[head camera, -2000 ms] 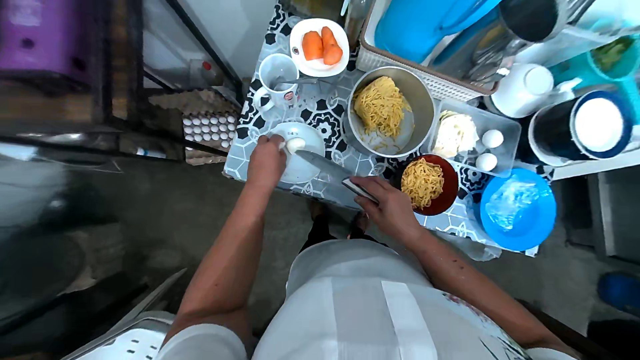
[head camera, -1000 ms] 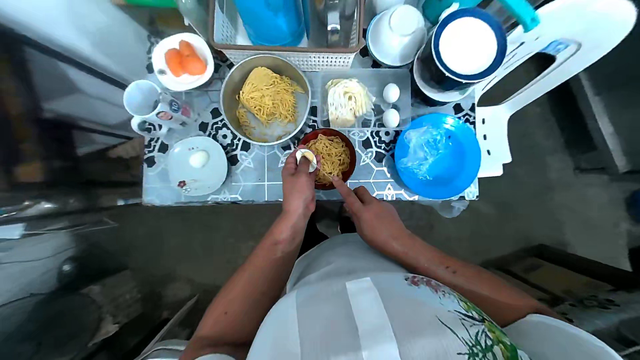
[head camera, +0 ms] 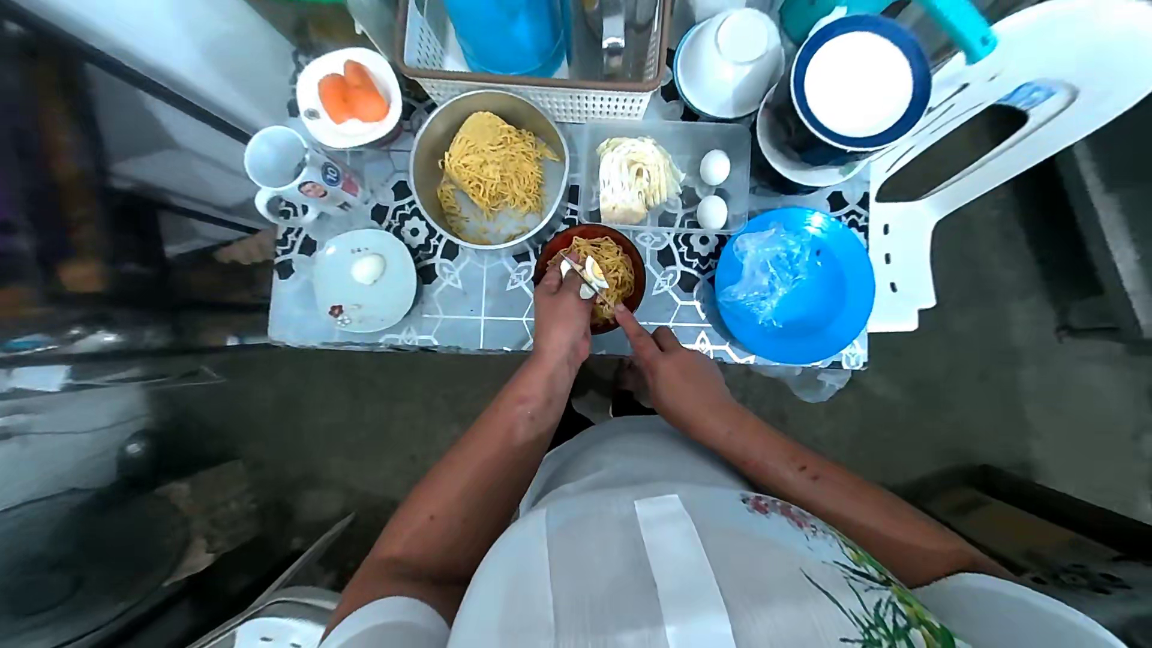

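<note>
My left hand (head camera: 563,310) holds pieces of boiled egg (head camera: 592,273), with yolk showing, over a reddish-brown bowl (head camera: 637,261) of yellow noodles (head camera: 615,261). At the bowl's lower right is my right hand (head camera: 670,369), its index finger reaching to the rim; a thin blade, partly hidden, lies between the hands against the egg. On a white plate (head camera: 346,301) at the left rests a peeled egg piece (head camera: 368,268). Behind the bowl, a steel pot (head camera: 421,171) holds more noodles. A clear tray (head camera: 666,135) holds shredded cabbage (head camera: 637,178) and two white eggs (head camera: 715,167).
A blue plastic basin (head camera: 810,328) with a clear bag stands right, beside a white plastic chair (head camera: 909,243). Back left are a mug (head camera: 279,166) and a dish of carrots (head camera: 353,93). A basket (head camera: 576,99), stacked white bowls (head camera: 729,63) and a blue-rimmed container (head camera: 861,83) line the back.
Both hands have moved from the white plate at the left to the noodle bowl. The knife was plain to see in my right hand earlier. Over the last second the hands stay at the bowl.
</note>
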